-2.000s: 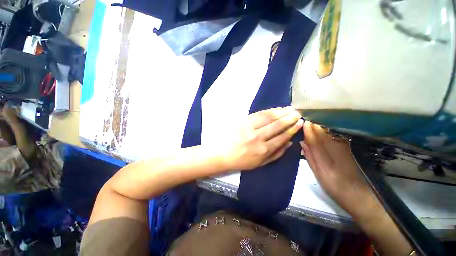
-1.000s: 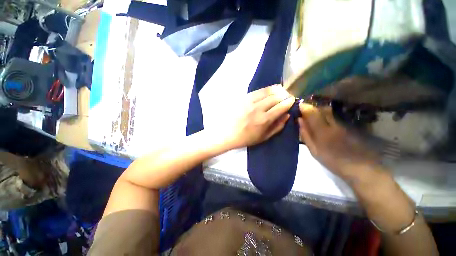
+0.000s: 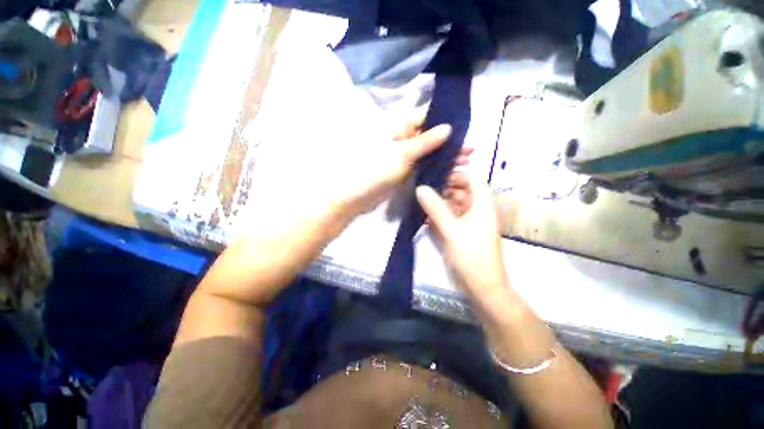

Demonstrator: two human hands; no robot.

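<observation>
A narrow navy band [image 3: 449, 100] runs from the dark cloth heap at the top, between my hands, and over the table's front edge. My left hand [image 3: 377, 172] holds the band from its left side, thumb on top; its other fingers are partly hidden and washed out by glare. My right hand [image 3: 461, 209] holds the band just below, thumb and fingers around its right side. The sewing machine head [image 3: 670, 109] is to the right, apart from both hands. A pale grey-blue facing piece [image 3: 389, 60] lies beside the heap.
The white table [image 3: 285, 126] has a worn, taped left part. Red-handled scissors [image 3: 77, 102] and dark pieces lie at the far left. The machine bed [image 3: 586, 226] is right of my hands. A blue crate edge [image 3: 134, 250] and purple cloth [image 3: 126, 398] are low left.
Both hands have moved left, away from under the machine head, with the band between them. The machine bed now shows, and the band looks narrower where it is held.
</observation>
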